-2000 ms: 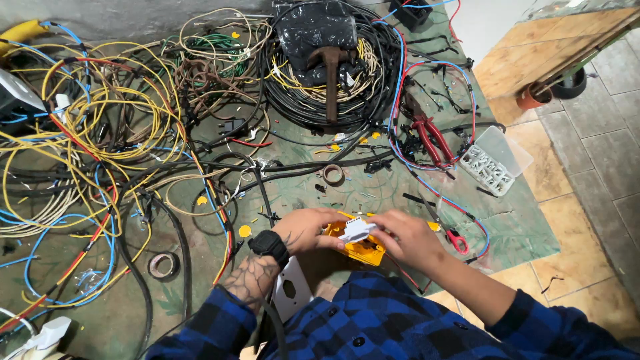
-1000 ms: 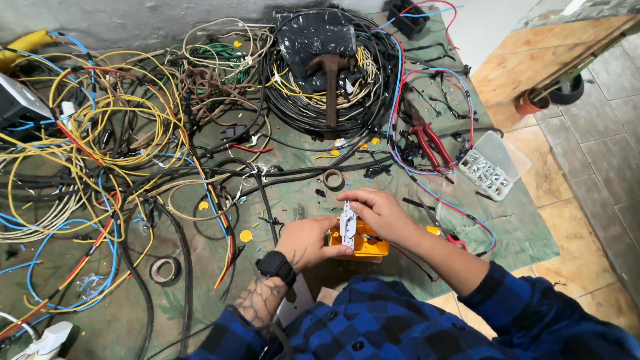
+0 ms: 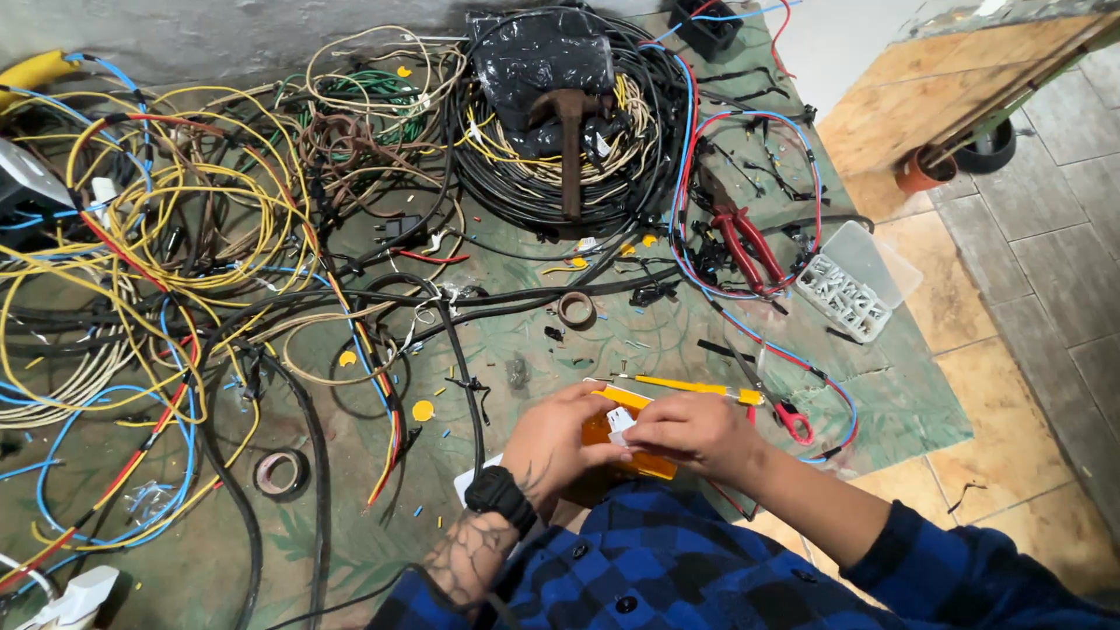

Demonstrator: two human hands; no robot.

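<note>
Close to my body at the table's near edge, my left hand (image 3: 560, 437) grips the left side of an orange plastic electrical box (image 3: 650, 464). My right hand (image 3: 700, 435) holds a small white plastic electrical module (image 3: 619, 423) by its lower end, over the box, with my left fingertips close by. Just beyond the box lies a yellow screwdriver (image 3: 691, 386). Right of it are scissors with red handles (image 3: 794, 423). The inside of the box is mostly hidden by my fingers.
A hammer (image 3: 570, 149) rests on a coil of black cable (image 3: 499, 197). Red-handled pliers (image 3: 746, 248) and an open clear box of screws (image 3: 843, 297) lie right. Tangled yellow wires (image 3: 210, 219) cover the left. Tape rolls (image 3: 282, 473) and black cables (image 3: 315, 455) lie nearer.
The white module, upright in both hands a second ago, is now tilted and lower over the orange box. The box has tilted, and the yellow screwdriver beyond it now shows more fully.
</note>
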